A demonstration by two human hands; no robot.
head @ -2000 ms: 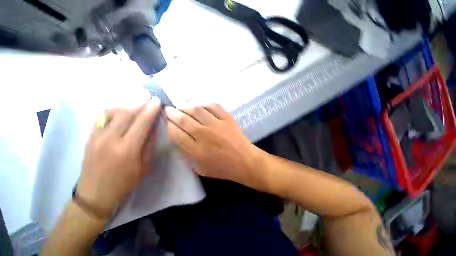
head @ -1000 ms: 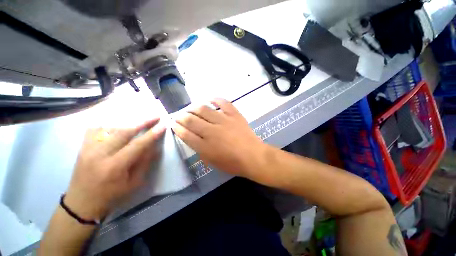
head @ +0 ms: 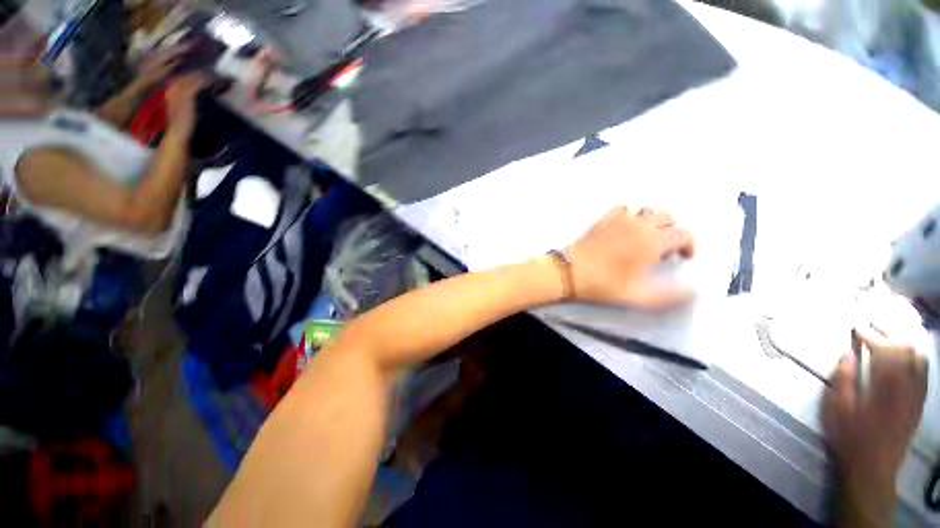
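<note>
My left hand [head: 631, 260], bare with a bracelet at the wrist, lies on the white table in the middle, fingers bent and blurred. Pale cloth seems to lie under it, with a dark edge [head: 639, 348] below the palm, but it merges with the bright table. My right hand [head: 876, 397] is blurred at the lower right, by a thin dark line; whether it holds anything is unclear. A small dark strip [head: 745, 243] lies between and beyond the hands. A large dark grey panel [head: 536, 88] lies flat at the upper left of the table.
A small dark scrap [head: 591, 145] lies by the panel. Part of a white machine [head: 917, 258] shows at the right edge. The table's grey front edge [head: 722, 413] runs diagonally. Another person [head: 113, 186] is at the left, near dark cloth pieces [head: 247, 237].
The view has swung left; scissors, needle area and red basket are out of view. My hands, close together before at the needle, are now apart. The grey panel and another person now show.
</note>
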